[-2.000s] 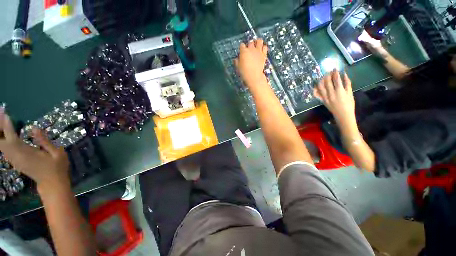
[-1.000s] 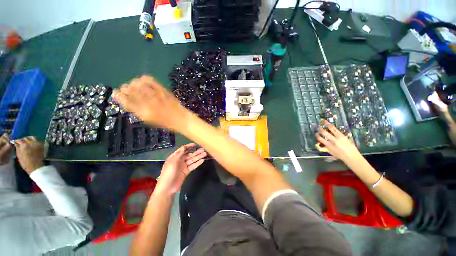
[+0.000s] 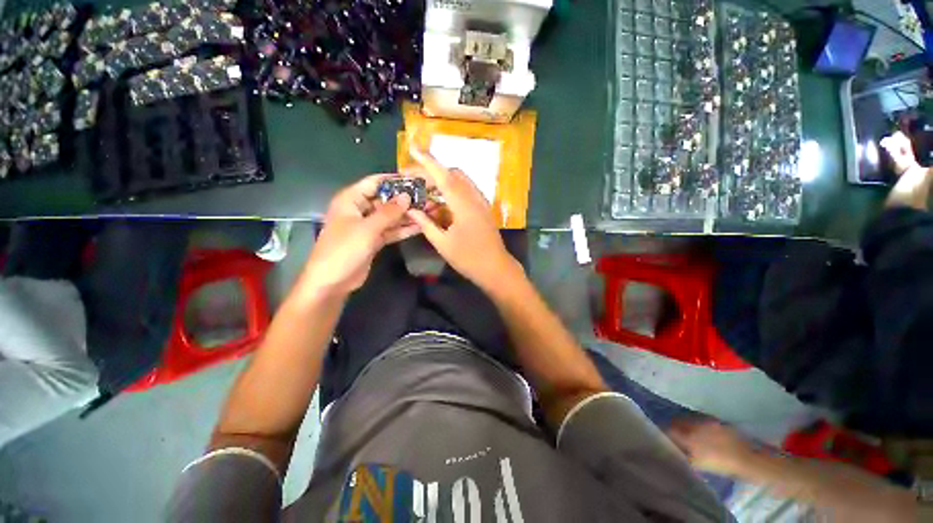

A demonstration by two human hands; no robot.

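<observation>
A small dark and silver module (image 3: 402,192) is held between both hands, just over the bench edge at the left side of the yellow-orange pad (image 3: 519,169). My left hand (image 3: 353,230) grips it from the left with thumb and fingers. My right hand (image 3: 465,225) touches it from the right with thumb and fingers. The fingers partly cover the module, so its details cannot be told. The white screw feeder (image 3: 476,72) stands behind the pad.
Black parts (image 3: 332,51) lie heaped left of the feeder. Metallic assemblies (image 3: 189,80) lie in rows on a black tray (image 3: 174,138) further left. Clear blister trays (image 3: 639,123) lie right. Red stools (image 3: 665,306) stand beyond the bench edge. Another person's hand (image 3: 900,153) is far right.
My right hand has come back from the metallic assemblies at left, and both hands have met around a module. The view has shifted down. The neighbour's hand has left the blister trays.
</observation>
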